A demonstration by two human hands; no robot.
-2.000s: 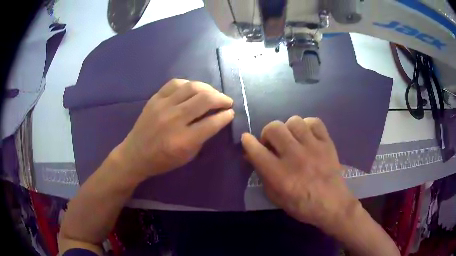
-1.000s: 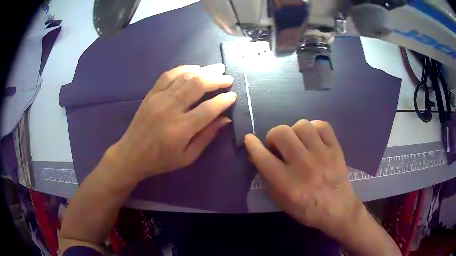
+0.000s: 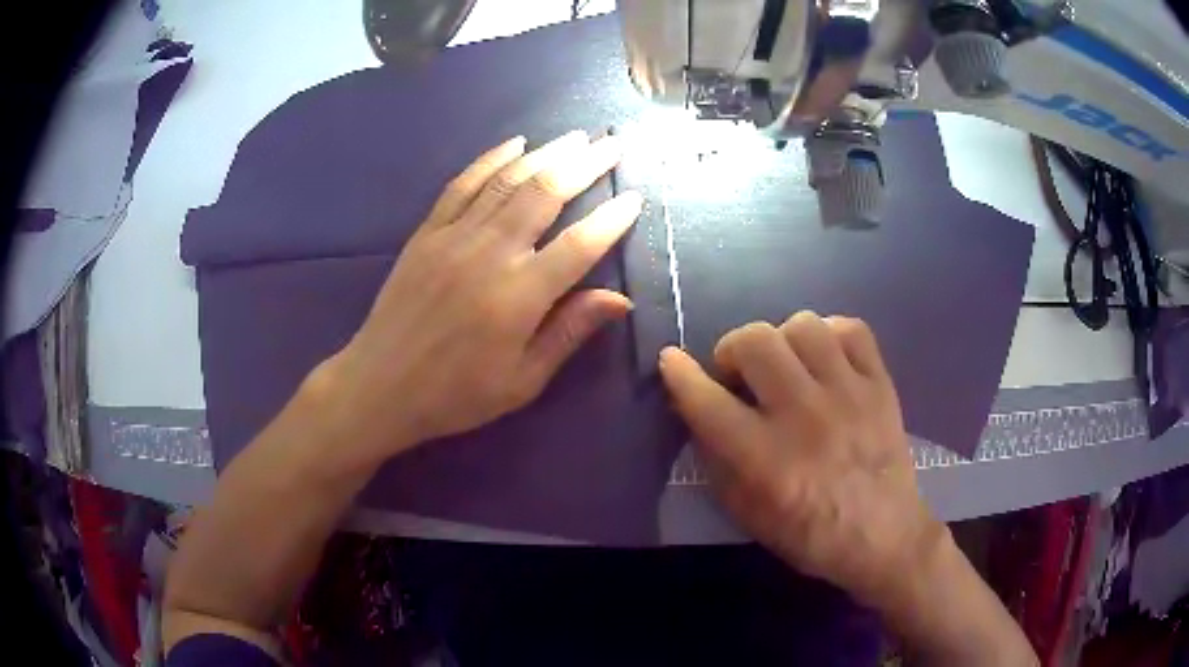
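The large purple garment panel (image 3: 313,326) lies flat on the table under the machine head. The narrow purple welt strip (image 3: 648,293) runs lengthwise on it from the needle area toward me, with a white line along its right edge. My left hand (image 3: 489,293) lies on the panel with fingers spread, fingertips at the strip's left edge. My right hand (image 3: 808,450) rests at the strip's near end, thumb or index fingertip on it, other fingers curled. The presser foot and needle (image 3: 717,98) are partly lost in bright glare.
The white sewing machine (image 3: 1082,111) with blue lettering spans the top right. Black-handled scissors (image 3: 1108,248) lie at the right. Pale lilac pieces (image 3: 65,196) lie at the left. A ruler strip (image 3: 1063,430) lines the front edge. A dark oval disc (image 3: 415,26) hangs top left.
My left hand has moved up along the strip and its fingers have spread. My right hand keeps its place at the strip's near end. The view has shifted slightly.
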